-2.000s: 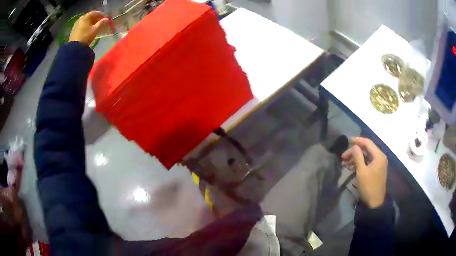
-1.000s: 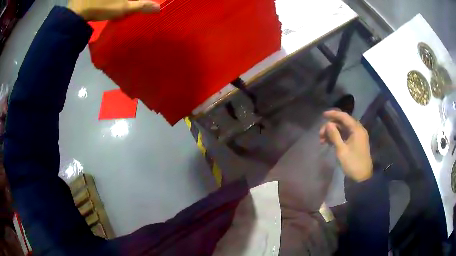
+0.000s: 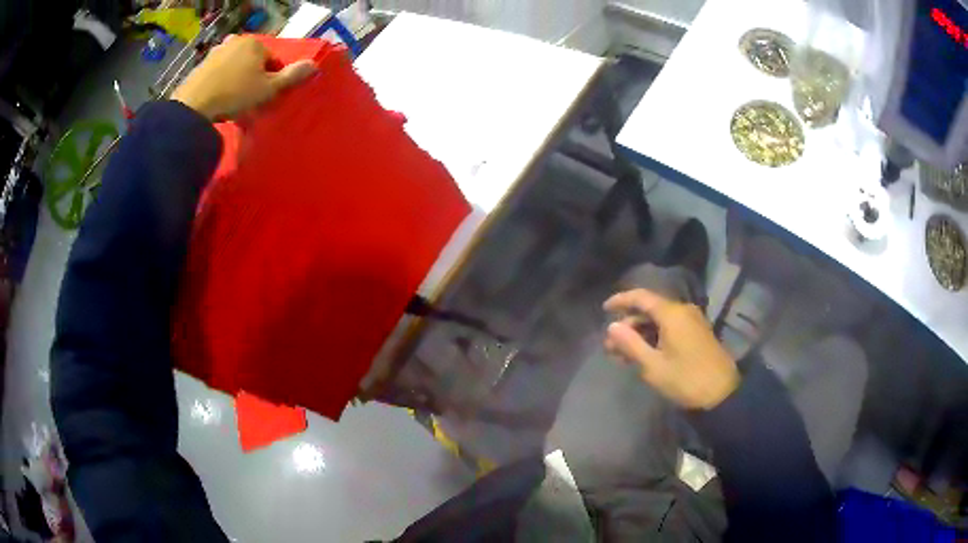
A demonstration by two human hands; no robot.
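Note:
A thick stack of red cover boards (image 3: 318, 223) with uneven edges sits at the upper left on the white side table (image 3: 467, 95). My left hand (image 3: 239, 83) is at the stack's far top edge, thumb apart from the fingers; the fingertips are hard to make out, so I cannot tell whether it grips a board. My right hand (image 3: 674, 348) hovers over my lap, thumb and forefinger curled but apart, with nothing visible in it.
A red sheet (image 3: 268, 420) lies on the grey floor below the stack. The white machine table (image 3: 679, 117) at the right has round wells of gold pieces (image 3: 767, 134), a small metal base (image 3: 867, 215) and a blue panel (image 3: 926, 80). A blue object (image 3: 892, 520) is at lower right.
The view has shifted. Between the two earlier frames my left hand came from beyond the stack to its top edge, where it still is. My right hand stays over my lap, fingers curled.

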